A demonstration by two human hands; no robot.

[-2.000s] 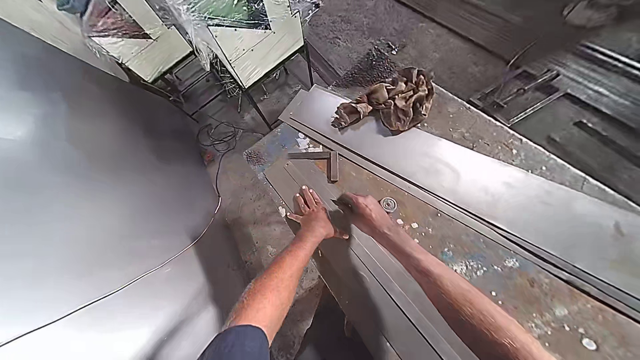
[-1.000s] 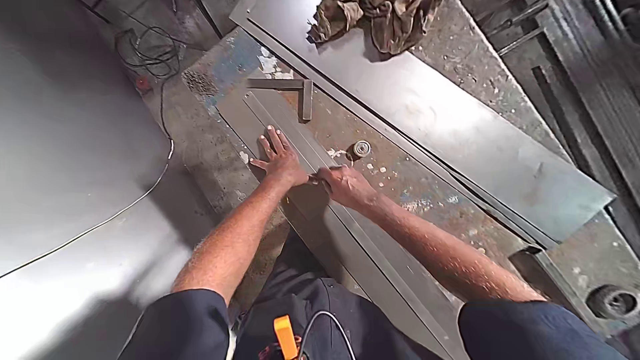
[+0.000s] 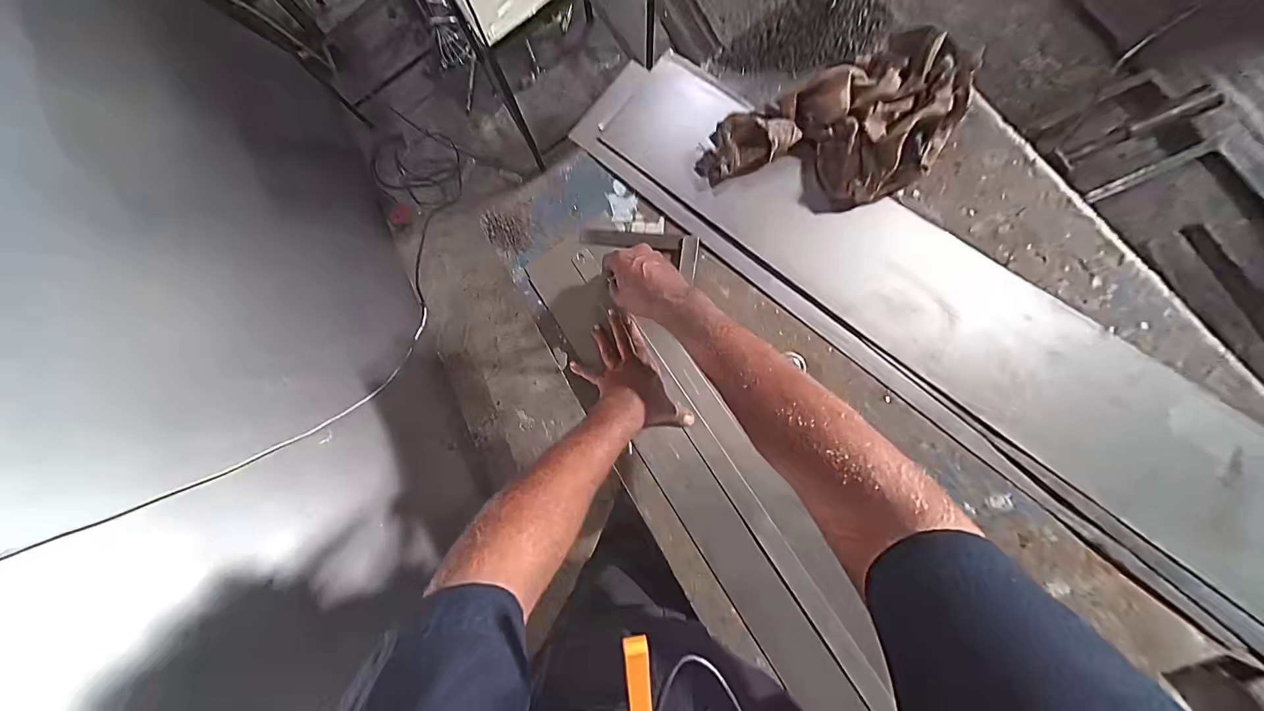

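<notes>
Two long flat metal strips lie side by side on the worn workbench, one a grey metal strip point(image 3: 711, 513) nearest my body. My left hand point(image 3: 632, 380) presses down on it with fingers and thumb spread. Beyond it, my right hand point(image 3: 642, 279) is curled near the strips' far end, beside the raised edge; whether it holds something small is hidden by the fingers. A metal angle piece point(image 3: 688, 259) lies just past my right hand. A small round metal piece point(image 3: 796, 362) sits on the bench, partly behind my right forearm.
A wide shiny metal sheet point(image 3: 889, 296) lies along the bench's far side, with a crumpled brown cloth point(image 3: 859, 128) on it. Left of the bench is a large pale sheet surface point(image 3: 197, 276) crossed by a thin cable point(image 3: 326, 427). Dark metal stock point(image 3: 1175, 138) lies at upper right.
My right hand has moved along the strip, away from my body, to its far end near the angle piece. My left hand stays spread on the strip.
</notes>
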